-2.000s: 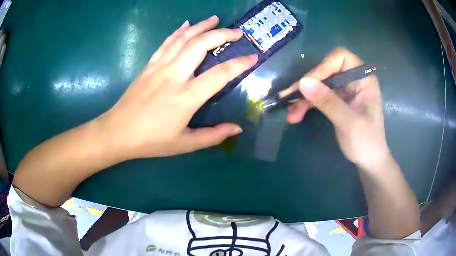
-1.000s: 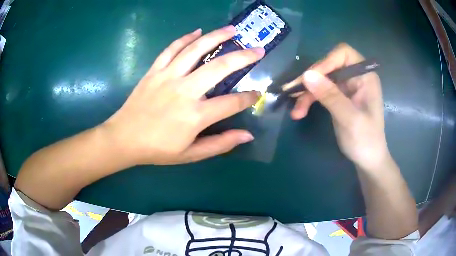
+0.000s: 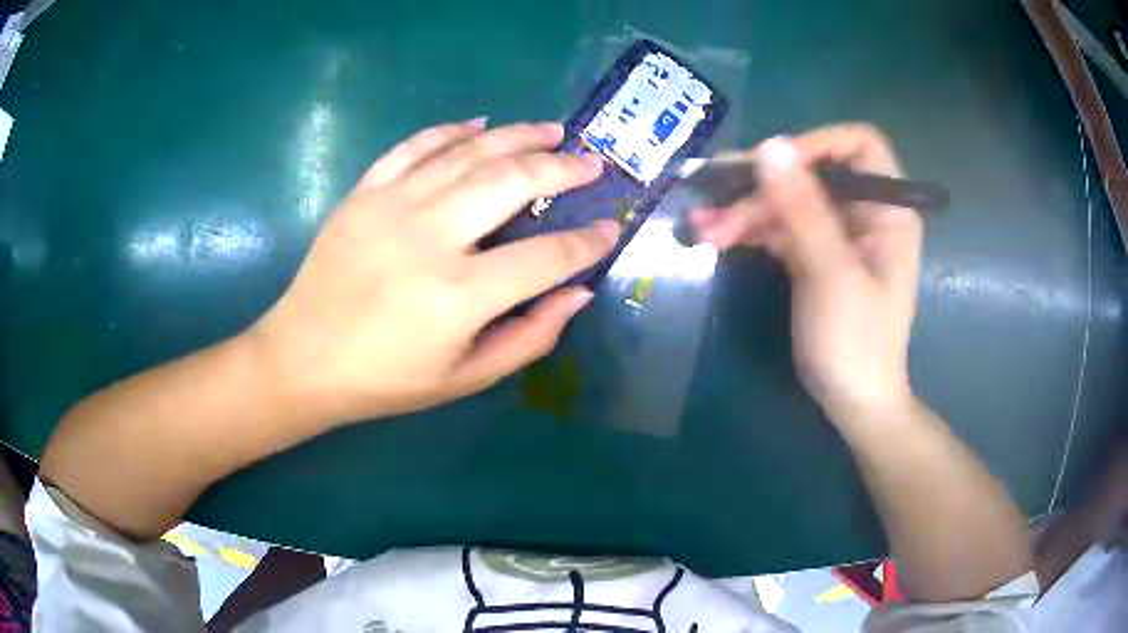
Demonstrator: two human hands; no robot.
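Note:
A black phone housing (image 3: 619, 198) lies tilted on the green mat, with a white-silver circuit board with blue patches (image 3: 656, 118) in its upper end. My left hand (image 3: 464, 247) lies over its lower half and holds it, hiding much of it. My right hand (image 3: 823, 235) grips dark tweezers (image 3: 884, 188); their blurred tips are near the housing's right edge, contact unclear. A small yellow spot shows on the housing near mid-length. A small yellow tape piece (image 3: 640, 292) lies on a clear film strip (image 3: 649, 383) that runs under the housing.
A yellow-amber patch (image 3: 551, 386) shows on the mat below my left hand. A brown strip (image 3: 1086, 105) runs along the far right edge. Bright light reflections lie on the mat. A person's arm (image 3: 1089, 519) is partly visible at lower right.
My left index and middle fingers have drawn back from the tape, and the phone has shifted slightly down. The tweezers have moved up from the yellow tape to the housing's edge.

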